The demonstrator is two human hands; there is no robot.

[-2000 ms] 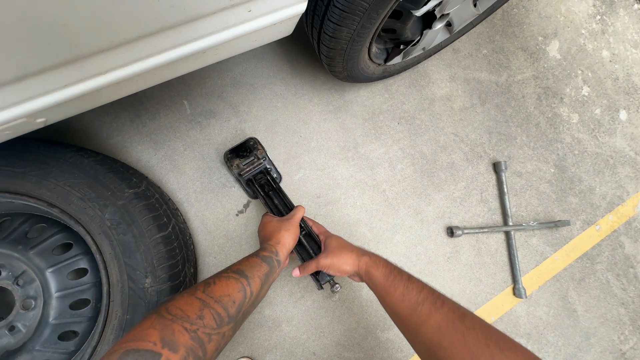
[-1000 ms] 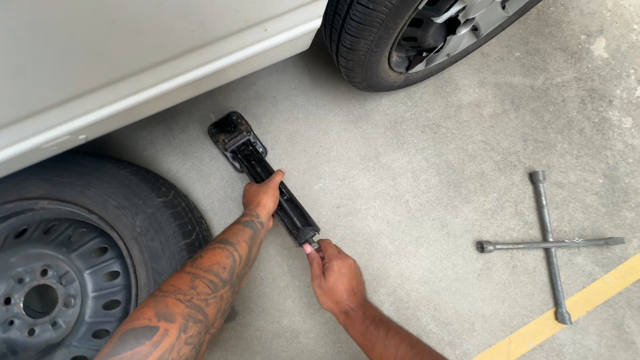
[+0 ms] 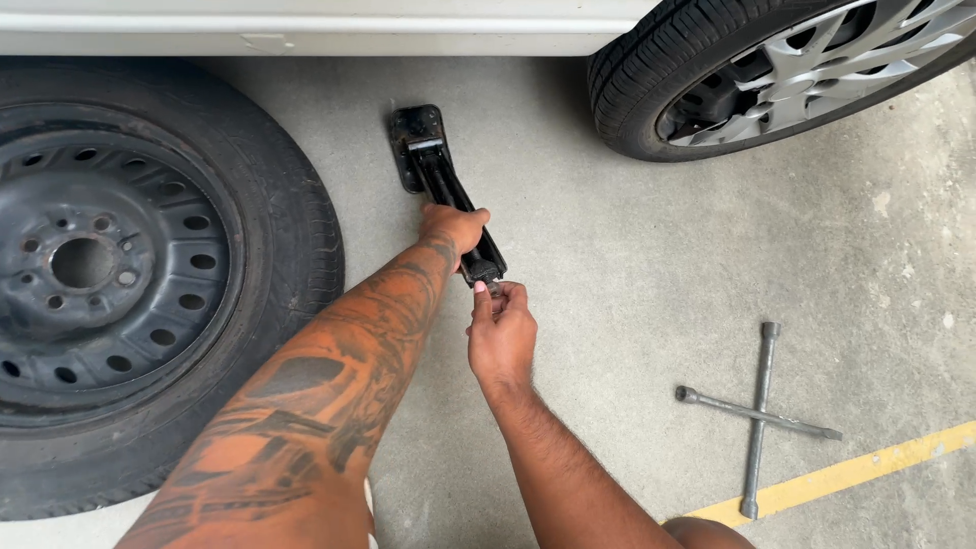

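A black metal car jack (image 3: 446,179), folded down, is held at a slant in the middle of the head view, its base plate at the far end. My left hand (image 3: 455,229) grips the jack's body around its middle. At the near end, the fingers and thumb of my right hand (image 3: 502,324) pinch the end of the jack's screw (image 3: 494,288), which they partly hide. Both hands are just outside the car's lower edge.
The white car's sill (image 3: 427,38) crosses the top. A mounted wheel with a damaged silver cover (image 3: 793,88) is at upper right. A loose wheel with a steel rim (image 3: 171,252) lies at left. A four-way lug wrench (image 3: 756,415) rests by a yellow painted line (image 3: 869,473).
My right hand has moved from the jack's body to the screw end. My left hand still grips the body. The view has turned, and the sill now runs level.
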